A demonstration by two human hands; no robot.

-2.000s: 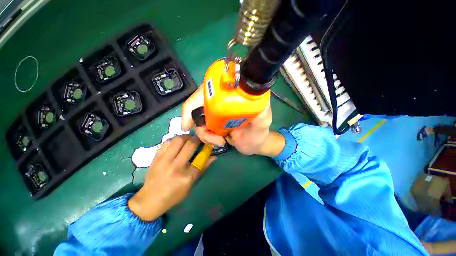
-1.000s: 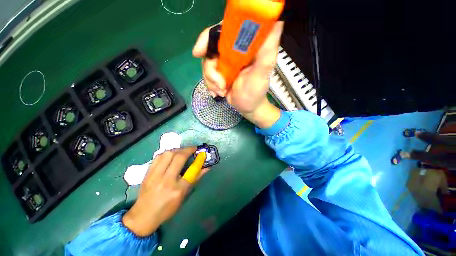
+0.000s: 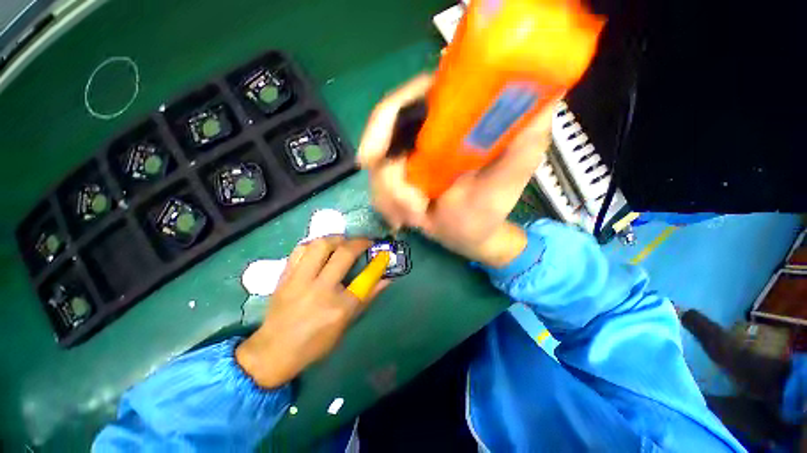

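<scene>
My right hand (image 3: 460,186) is closed around an orange electric screwdriver (image 3: 487,97), blurred, its tip hidden or too blurred to tell. A small black square module (image 3: 399,258) with silvery parts lies on the green mat. My left hand (image 3: 310,305) rests beside it, fingertips on its left edge. A yellow finger cot (image 3: 368,276) covers one left finger. A black foam tray (image 3: 113,257) at the left holds several similar modules in its pockets; one front-row pocket has no module.
White slotted racks (image 3: 580,159) stand beyond my right hand. White worn patches (image 3: 264,276) mark the mat (image 3: 203,345). A large black surface (image 3: 717,106) fills the upper right. Part of a person (image 3: 721,345) shows at the far right above the blue floor.
The screwdriver went from over the module up to the round dotted dish, then back nearer the module. The dish, seen one second ago, is now hidden. My left hand stays at the module.
</scene>
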